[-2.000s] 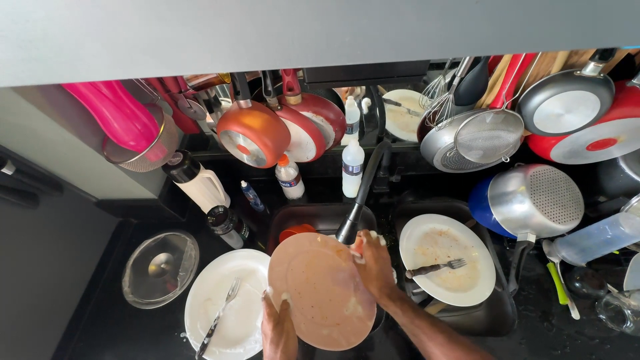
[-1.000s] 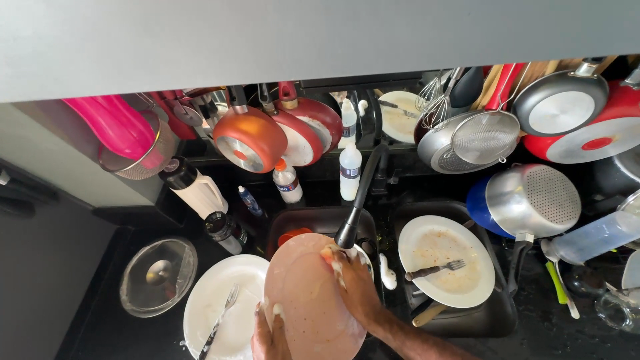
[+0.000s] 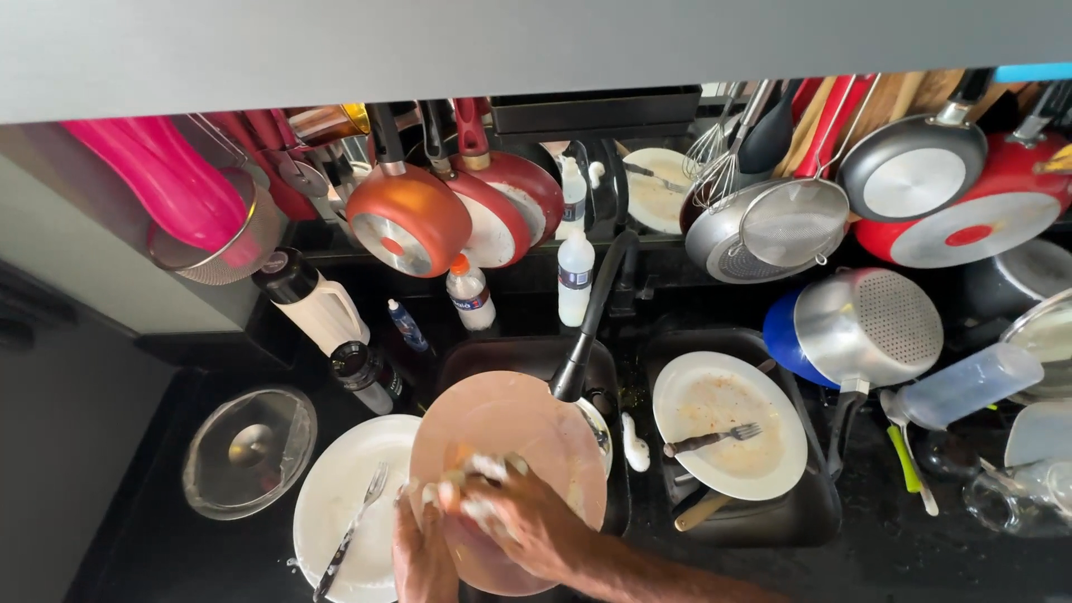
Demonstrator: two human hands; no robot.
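A pinkish-brown plate [image 3: 511,419] is tilted over the left sink basin, below the black faucet spout [image 3: 578,360]. Its left edge is in my left hand [image 3: 423,544]. Soapy foam covers the fingers of my right hand [image 3: 519,511], which presses an orange sponge [image 3: 456,469], mostly hidden, against the plate's face. Beside my left hand, a white plate [image 3: 343,469] carries a fork [image 3: 356,528]. Another white plate [image 3: 729,402], with food residue and a fork [image 3: 712,439], rests over the right basin.
A glass lid [image 3: 249,452] lies at the left, near a thermos [image 3: 310,301]. Two plastic bottles [image 3: 471,293] [image 3: 575,276] stand behind the sink. Foam [image 3: 635,442] sits on the divider between basins. Right of them are a metal colander [image 3: 871,327] and glassware [image 3: 1013,494]. Several pans [image 3: 410,218] hang behind.
My right hand, with the sponge, has moved left and down across the plate from its upper right part, close to my left hand. The pinkish-brown plate stays in my left hand.
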